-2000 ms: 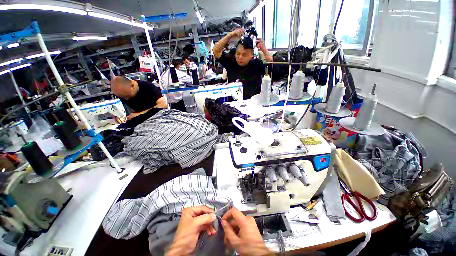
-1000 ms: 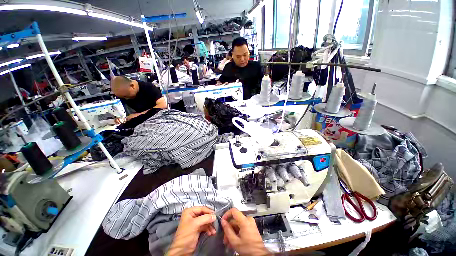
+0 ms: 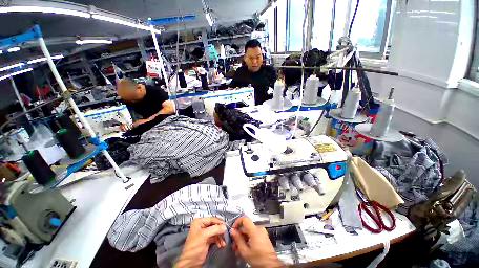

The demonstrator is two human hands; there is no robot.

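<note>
A garment piece (image 3: 173, 207) of striped cloth joined to plain grey cloth lies left of the overlock machine (image 3: 294, 170) and under my hands. My left hand (image 3: 202, 241) and my right hand (image 3: 254, 243) are close together, just in front of the machine. Each pinches the edge of the grey cloth between thumb and fingers, with a small gap between the fingertips. A thread or small tool at the fingertips is too small to tell.
Red-handled scissors (image 3: 376, 212) lie right of the machine beside a cream piece (image 3: 375, 183). A striped bundle (image 3: 178, 146) lies beyond the work. Thread cones (image 3: 311, 90) stand behind the machine. A second machine (image 3: 37, 222) is at left. Two people sit at machines ahead.
My hands stay in nearly the same place, with only slight finger movement. The person ahead has lowered their raised arms, and their head has shifted.
</note>
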